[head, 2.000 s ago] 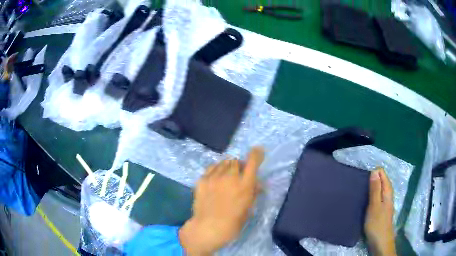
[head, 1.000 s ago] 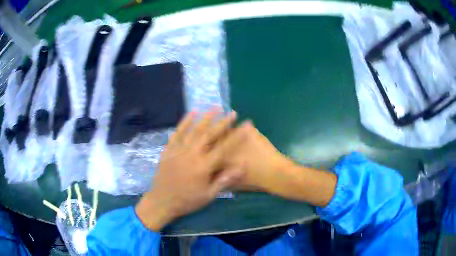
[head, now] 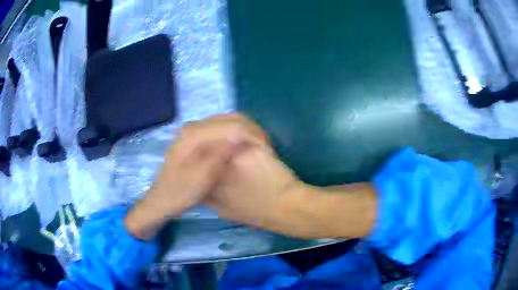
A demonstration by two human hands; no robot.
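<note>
My left hand [head: 184, 161] and my right hand [head: 250, 190] are pressed together over the near part of the bench, both blurred. Their fingers are folded over each other, so I cannot tell whether anything is between them. No part shows in them. An assembled unit [head: 132, 88], a matte-black square with a black arm at the back and a round end at the near left, lies on bubble wrap [head: 199, 54] to the upper left of my hands. My hands do not touch its square.
More black arms [head: 57, 42] lie between folds of wrap at the left. Black open frames [head: 491, 96] lie on wrap at the upper right, cut off by the edge. Pale-yellow strips [head: 68, 218] stand at the lower left. The bench's curved near edge [head: 255, 256] is below my hands.
Two seconds ago my hands were apart, the right at a unit's edge. They came together and now are more tightly folded. The view has shifted, moving the frames and unit towards the picture's edges.
</note>
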